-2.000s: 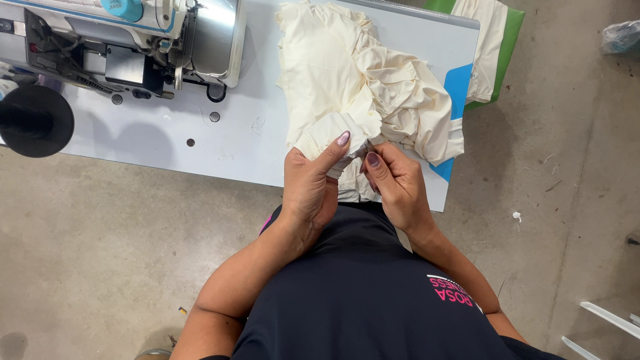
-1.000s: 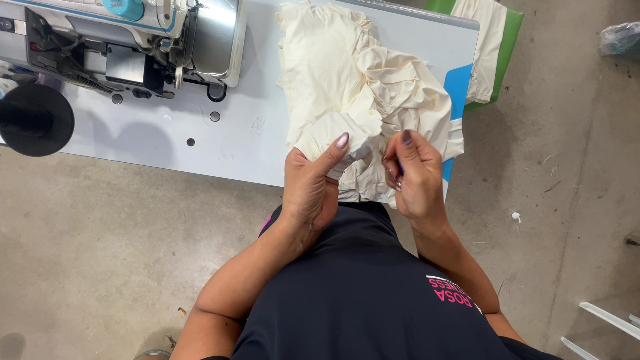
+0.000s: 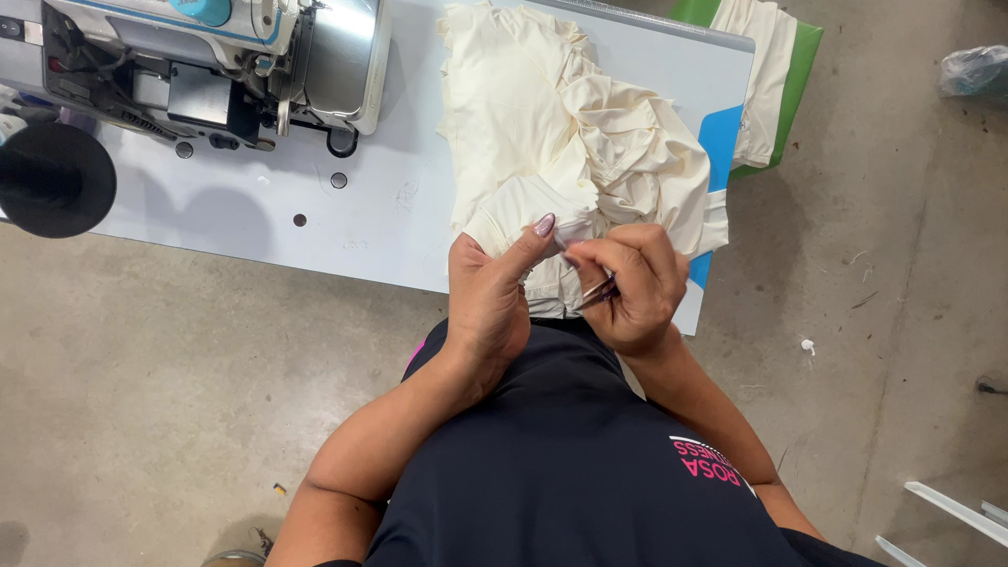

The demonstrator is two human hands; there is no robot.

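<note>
A heap of cream-coloured fabric (image 3: 512, 102) lies gathered on the light sewing table (image 3: 394, 197) and hangs at its front edge. My left hand (image 3: 492, 295) grips a folded part of this fabric, thumb on top. Close on its right, my right hand (image 3: 630, 283) has its thumb and forefinger pinched at the edge of the fold. A small metal tool (image 3: 600, 291), mostly hidden, is tucked in the fingers of that hand; its kind is unclear. Whatever sits between the pinching fingertips is blurred.
An industrial sewing machine (image 3: 213, 79), seemingly an overlocker, stands on the table's left part, beside a black round spool stand (image 3: 59, 181). Beyond the right end is a green container (image 3: 799, 87) with cream fabric over it. White bars (image 3: 957, 512) show at lower right.
My right hand was at the fold, moved a little to the right away from it, and is now back against it. My left hand has kept its hold on the fabric.
</note>
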